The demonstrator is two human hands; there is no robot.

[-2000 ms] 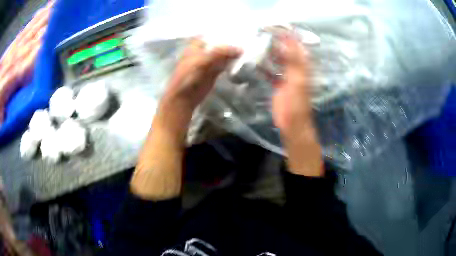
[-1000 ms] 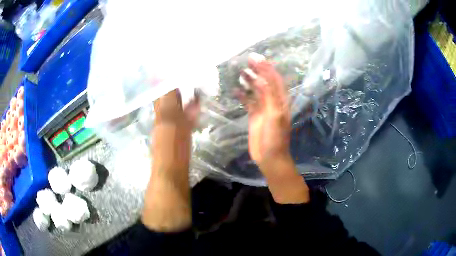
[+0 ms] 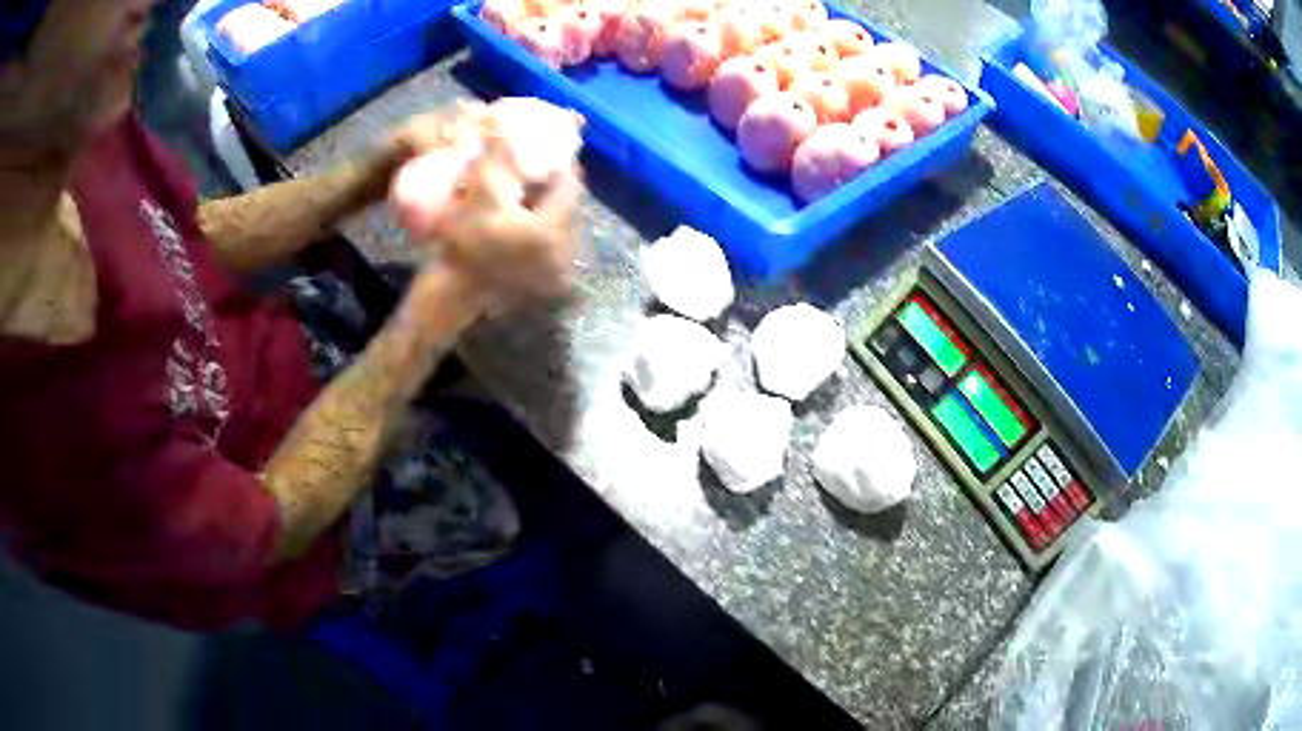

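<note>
Several rounded white lumps sit on the speckled grey counter, left of the digital scale. The blue scale platform holds only small white specks. The large clear plastic bag lies at the lower right, cut off by the picture's edge, with bright white areas. Neither of my hands can be made out in the picture.
A co-worker in dark red at the left holds a pale pink-white mass in both hands. A blue tray holds rows of peach pieces. Another blue tray with mixed items lies beyond the scale.
The view has swung left, bringing in the co-worker and whole scale. The bag has shifted to the right edge. My hands, at the bag before, are out of view. Fewer white lumps show on the counter.
</note>
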